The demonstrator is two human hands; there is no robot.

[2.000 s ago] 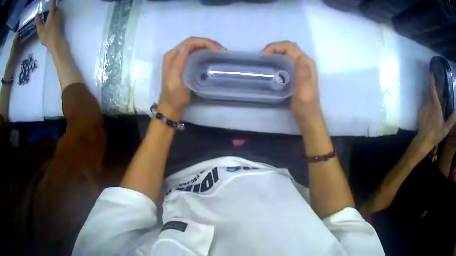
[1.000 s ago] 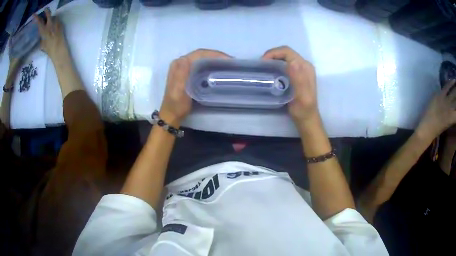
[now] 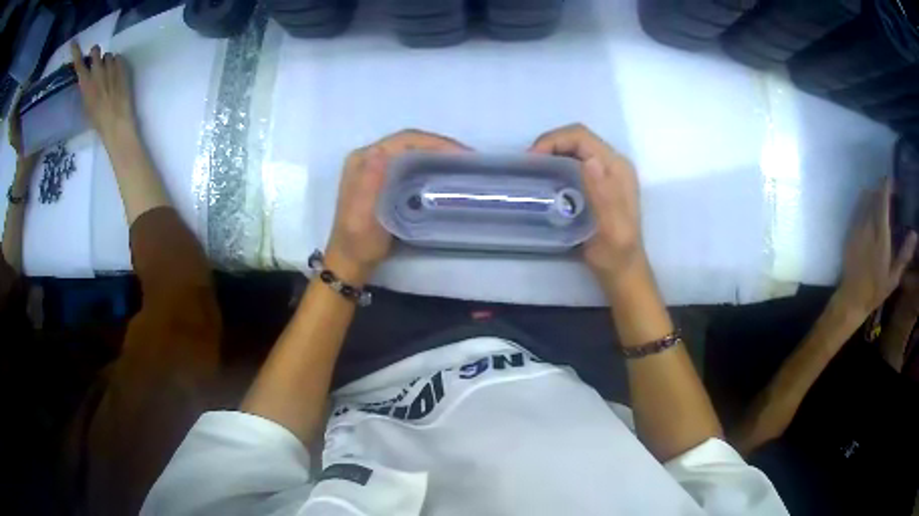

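Observation:
A frosted see-through oval plastic housing (image 3: 488,230) is in front of me over the white bench, its open side facing me. Inside it runs a long bright channel with a round post at the right end and a dark spot at the left end. My left hand (image 3: 365,207) grips its left end and my right hand (image 3: 611,207) grips its right end. The fingertips behind the housing are partly hidden.
White foam sheet (image 3: 695,202) covers the bench, with shiny tape (image 3: 234,151) across it. Stacked dark grey parts (image 3: 428,20) line the back. At left, a person's hand (image 3: 109,96) holds a housing beside scattered screws (image 3: 57,173). At right is another person's hand (image 3: 869,257).
The housing and both my hands sit lower in the view, as does the bench, and more of the back stacks shows. My grip is unchanged. The neighbours' hands have shifted.

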